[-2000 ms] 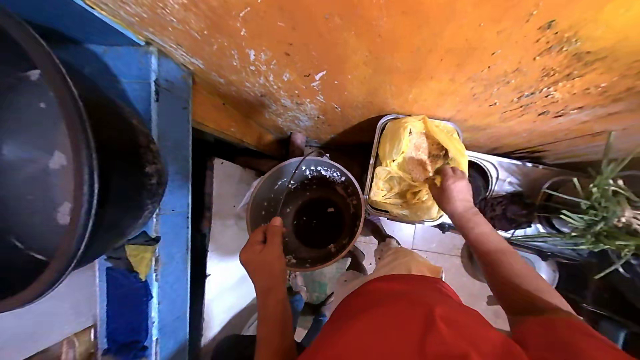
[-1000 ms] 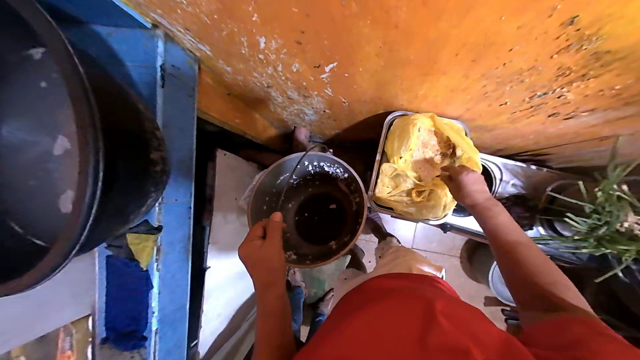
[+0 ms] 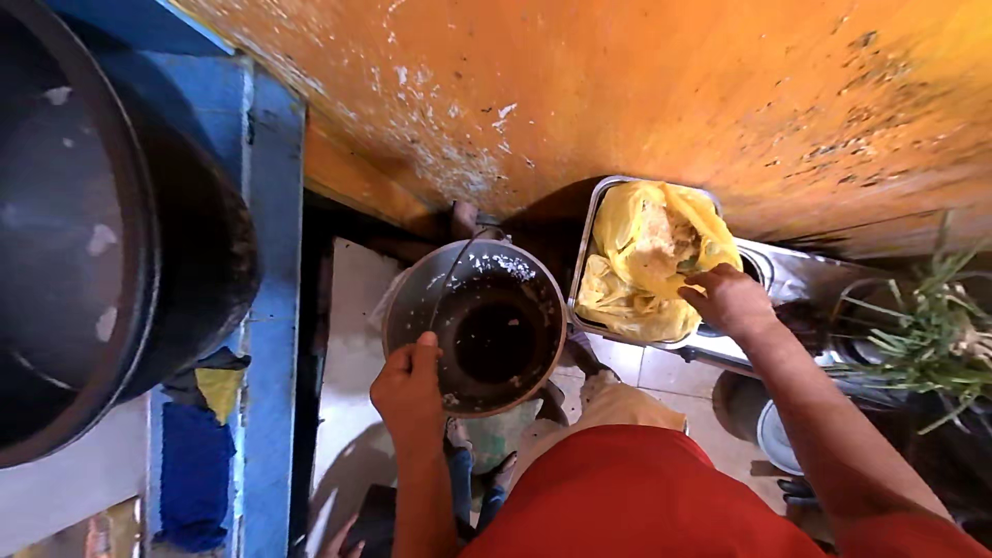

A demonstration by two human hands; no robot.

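A dark bucket (image 3: 397, 310) with bits of white residue inside and dark contents at its bottom hangs in front of me. My left hand (image 3: 411, 380) is closed on its thin wire handle (image 3: 448, 288), over the near left rim. To the right, a rectangular metal tray (image 3: 583, 267) holds yellow plastic bags (image 3: 620, 217). One bag lies open on pale, crumbly-looking contents (image 3: 659, 246) that I cannot identify. My right hand (image 3: 725, 298) is at the open bag's right edge, thumb and fingers close to the plastic; whether they pinch it is not clear.
A large dark pot (image 3: 194, 256) stands at the left by a blue ledge (image 3: 275, 310). An orange wall (image 3: 620, 93) runs behind. Right of the tray are a metal counter (image 3: 802, 271) and green leafy stalks (image 3: 930, 325). Another person's feet (image 3: 504, 469) and part of a hand (image 3: 341, 542) show below.
My left hand stays on the handle of the bucket. My right hand remains at the yellow bag's right side, its fingers slightly shifted; the bag's opening has changed shape a little.
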